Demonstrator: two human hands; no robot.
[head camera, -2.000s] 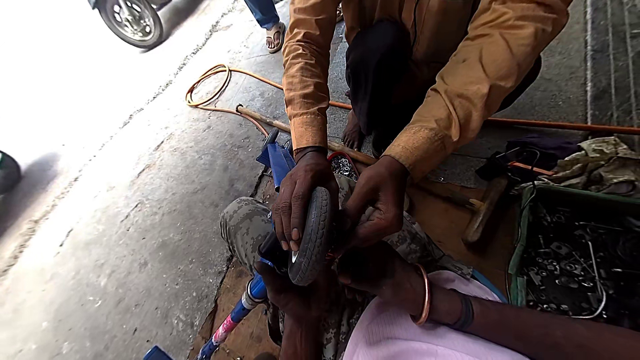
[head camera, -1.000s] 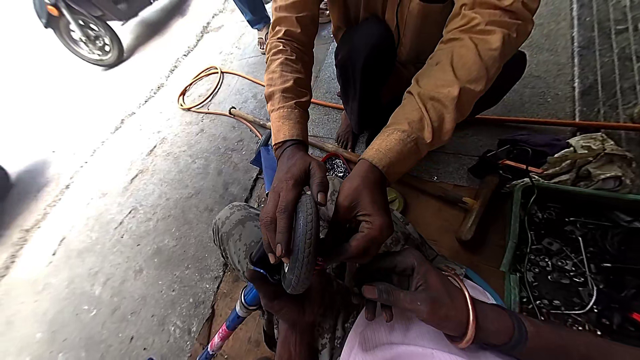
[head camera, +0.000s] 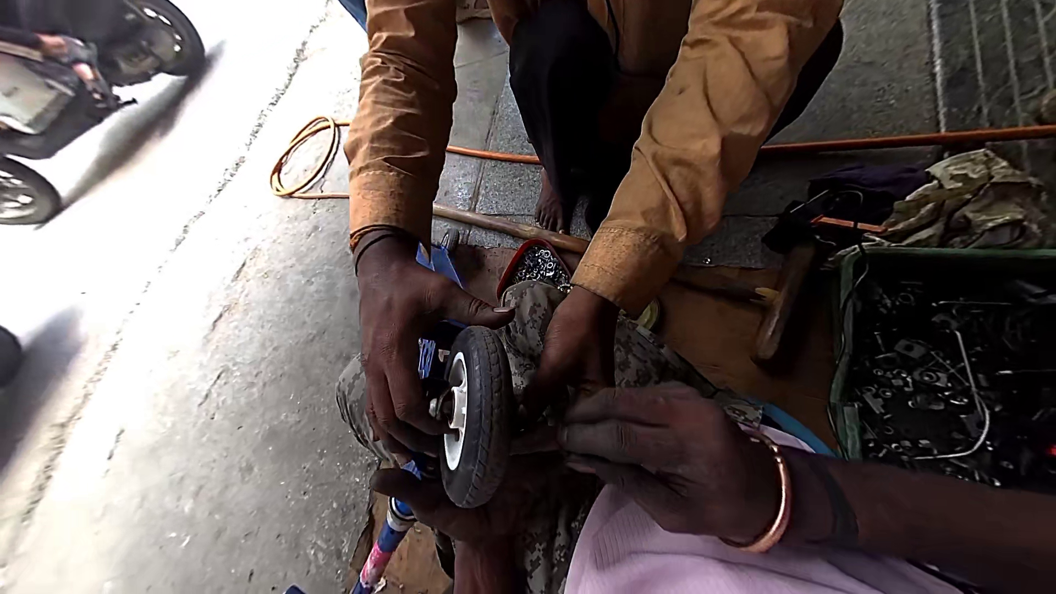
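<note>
A small wheel (head camera: 478, 417) with a black tyre and white rim stands nearly upright over my lap, at the fork of a blue frame (head camera: 396, 516). My left hand (head camera: 470, 507) is low behind the wheel, its thumb beside the blue tube; its grip is mostly hidden. Right of the wheel is my right hand (head camera: 652, 458), wearing a copper-coloured bangle, fingertips drawn together near the co-worker's fingers; anything between them is hidden. One co-worker's hand (head camera: 404, 338) has its fingers at the wheel's hub. The co-worker's other hand (head camera: 577, 346) reaches down just right of the tyre.
A green crate (head camera: 850, 355) of metal parts stands at right, beside a hammer (head camera: 784, 305) and crumpled cloth (head camera: 973, 198). Beyond my knee lie a red tray (head camera: 505, 276) of small hardware, a wooden handle (head camera: 495, 223) and an orange hose (head camera: 309, 157). Two-wheelers (head camera: 74, 82) are on the road, upper left.
My right hand's fingers, spread apart a second ago, are now drawn together near the co-worker's hand. The co-worker's thumb has lifted off the tyre, exposing the white rim. More two-wheelers show on the road.
</note>
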